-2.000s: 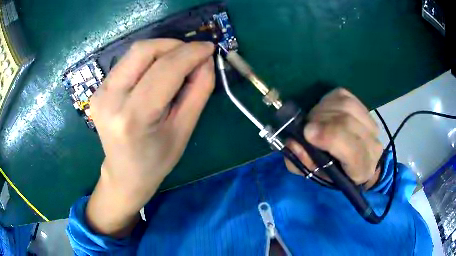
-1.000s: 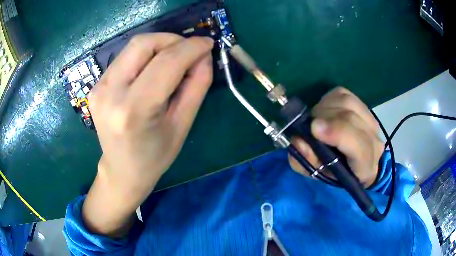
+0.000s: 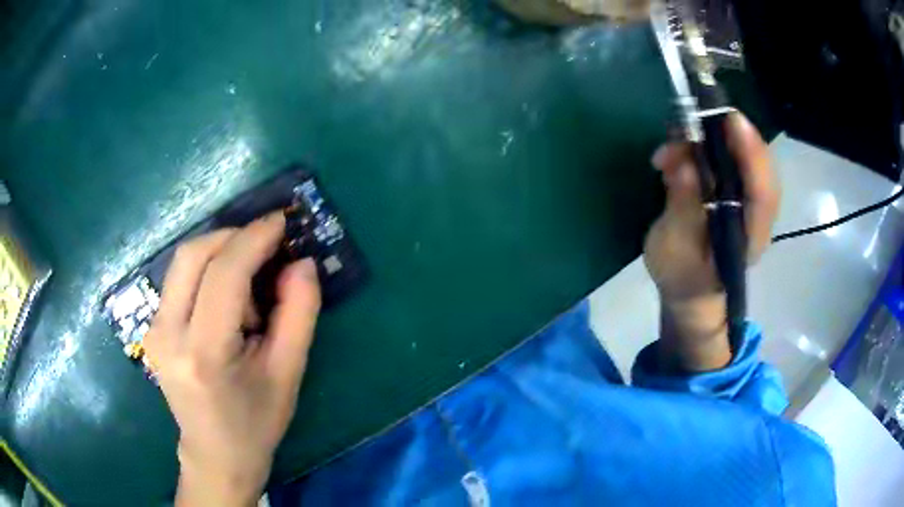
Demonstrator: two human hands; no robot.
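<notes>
The black phone assembly (image 3: 347, 280) lies tilted on the green bench. Its small blue-and-silver sub-board (image 3: 319, 216) is at the upper right end and its silver-white main board (image 3: 131, 309) at the lower left end. My left hand (image 3: 223, 327) is over the middle of the phone, thumb and fingertips close to the sub-board; its palm side is hidden, so I cannot tell if it grips anything. My right hand (image 3: 709, 213) holds the black soldering iron (image 3: 727, 188) upright at the upper right, away from the phone. The iron's tip end is blurred at the top edge.
A brown rounded object (image 3: 580, 10), cut off by the top edge, is left of the iron's front end. Black equipment (image 3: 823, 79) stands at the upper right. A black cable (image 3: 838, 220) runs right. A pale yellow tray edge (image 3: 12, 287) shows at far left.
My right hand has carried the iron off the sub-board to the upper right. My left hand and the phone appear lower and further left; the view has shifted too. The thumb and forefinger are further apart.
</notes>
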